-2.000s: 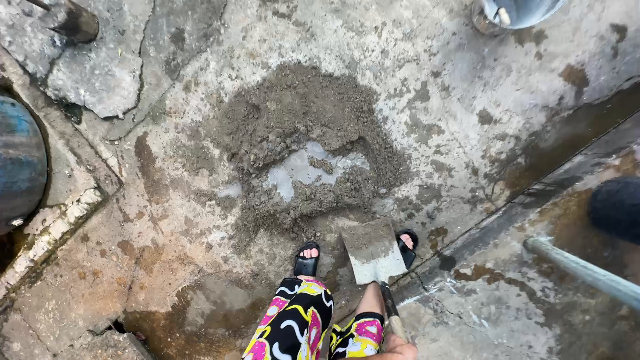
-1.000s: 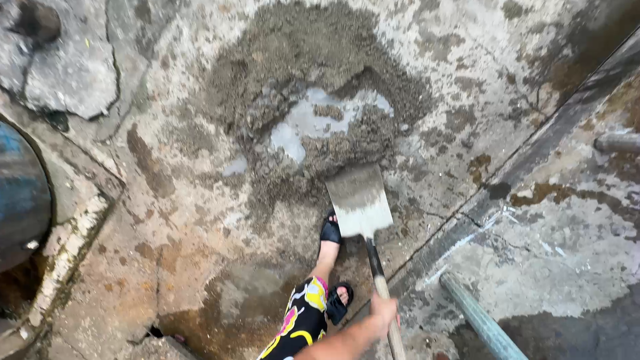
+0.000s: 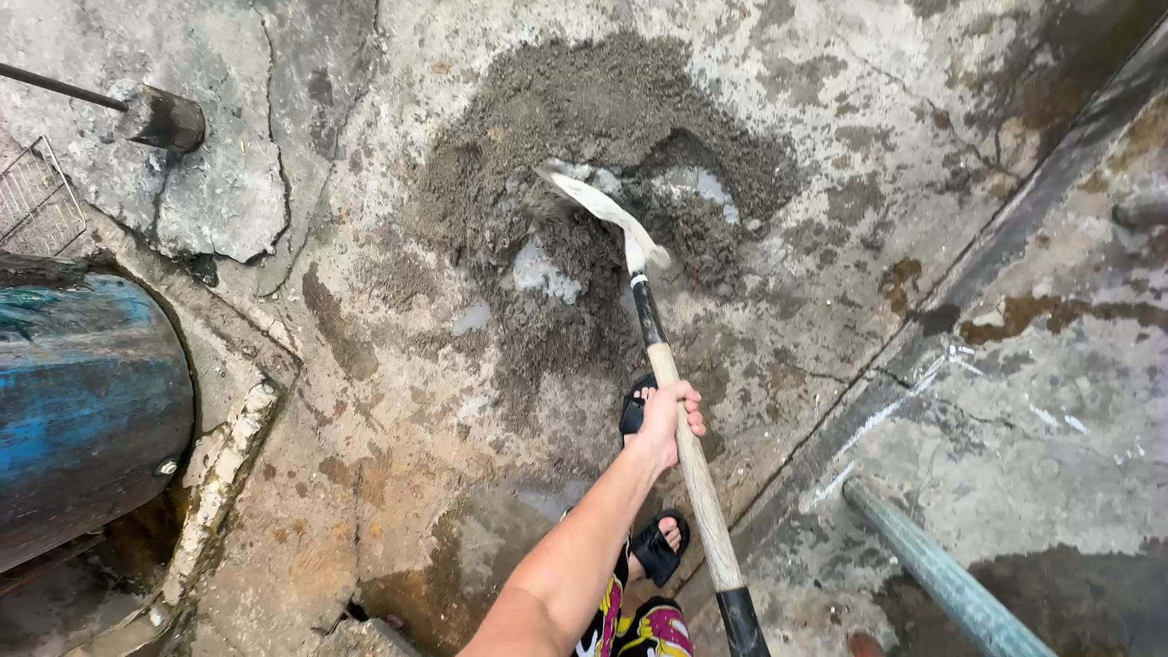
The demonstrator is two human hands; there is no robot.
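Note:
My left hand (image 3: 671, 422) grips the wooden handle of a shovel (image 3: 698, 474) at mid-length, above my sandalled feet. The shovel's pale metal blade (image 3: 607, 203) is turned nearly on edge over the middle of a heap of wet grey mortar or cement mix (image 3: 584, 100). Its far edge meets the mix, though the exact contact is hard to tell. Pools of greyish water (image 3: 545, 274) lie in the hollow on both sides of the blade. The upper end of the handle runs out at the bottom edge, and my right hand is not in view.
Cracked, stained concrete surrounds the heap. A blue, worn barrel (image 3: 91, 401) lies at the left, with a wire rack (image 3: 38, 201) and a block on a rod (image 3: 162, 119) above it. A metal pipe (image 3: 940, 566) stands at the lower right, beyond a raised edge (image 3: 912, 338).
The shovel blade has moved from the heap's near edge up over its middle and turned from flat to nearly on edge. Mix now lies between the water pools, which appeared joined one second ago.

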